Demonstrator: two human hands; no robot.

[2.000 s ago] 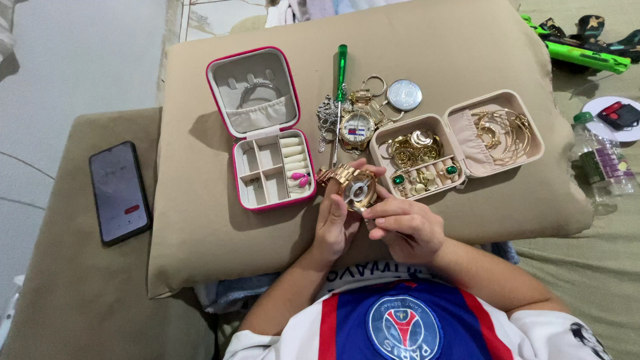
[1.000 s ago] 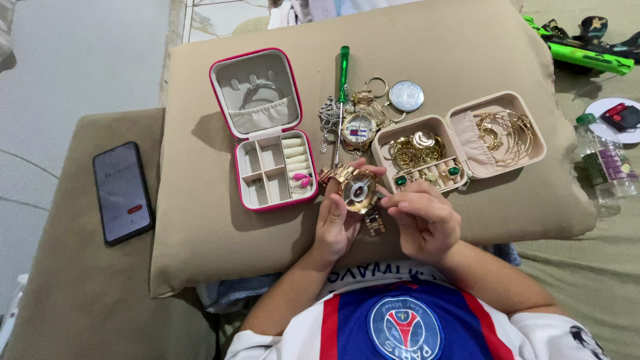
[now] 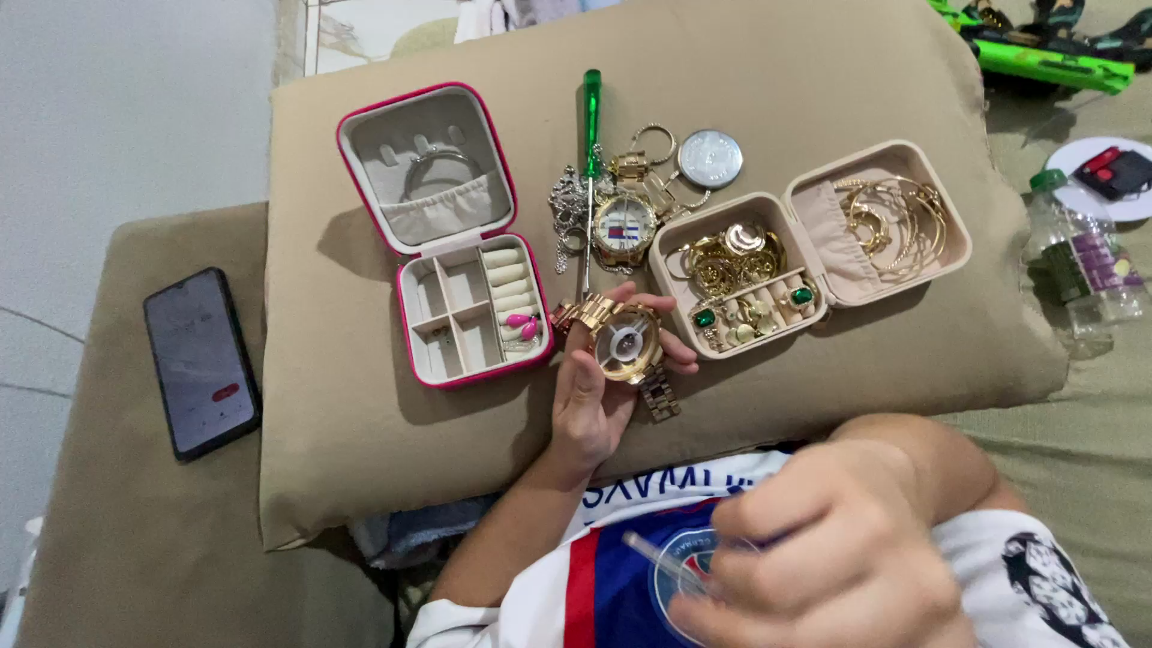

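My left hand (image 3: 589, 409) holds a gold-coloured wristwatch (image 3: 627, 344) by its case, its bracelet hanging on both sides, above the near part of the cushion. Close to the camera, my right hand (image 3: 819, 558) is raised over my shirt, blurred, with its fingers closed on a thin clear rod-like object (image 3: 666, 562) that I cannot identify. Beyond the left hand lie a screwdriver with a green handle (image 3: 591, 117), another gold watch (image 3: 625, 227), a silver chain (image 3: 569, 211) and a round silver disc (image 3: 710, 159).
An open pink-edged jewellery box (image 3: 405, 360) stands left of the watch, and an open cream jewellery box (image 3: 733, 351) holds gold jewellery at its right. A phone (image 3: 202, 364) lies at far left. A plastic bottle (image 3: 1084, 252) and a white plate (image 3: 1136, 209) are at far right.
My right hand has moved away from the watch, back toward my body and up near the camera. My left hand still holds the watch in about the same place.
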